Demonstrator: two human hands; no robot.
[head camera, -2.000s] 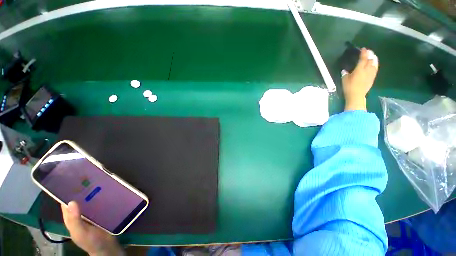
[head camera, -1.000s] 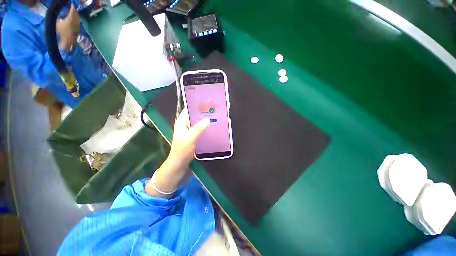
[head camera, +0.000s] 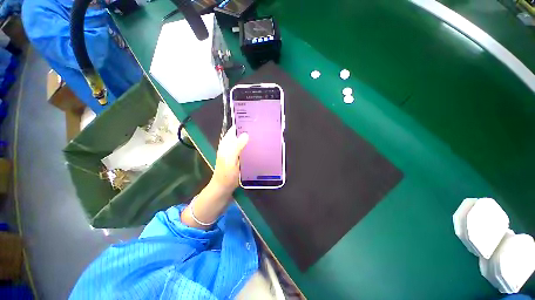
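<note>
My left hand (head camera: 227, 159) holds a smartphone (head camera: 261, 137) upright above the black work mat (head camera: 328, 170). The phone has a white-edged case and a lit pinkish screen with small text and a blue bar at the bottom. My left thumb lies on the screen's left part; the other fingers are hidden behind the phone. A black display unit (head camera: 260, 35) with a row of small light marks stands beyond the mat. My right hand is not in view; only a bit of blue sleeve may show at the bottom right corner.
A white box (head camera: 186, 64) stands left of the display unit, with a black hose (head camera: 79, 44) arching nearby. A green bin (head camera: 97, 149) holds white sheets and scraps. Several white discs (head camera: 345, 74) and two white pad stacks (head camera: 487, 227) lie on the bench. A person in blue (head camera: 50, 35) is upper left.
The view has turned left from the earlier bench view. The phone is now upright, and its screen has changed to a text page. My right hand, earlier at a black object, has left view.
</note>
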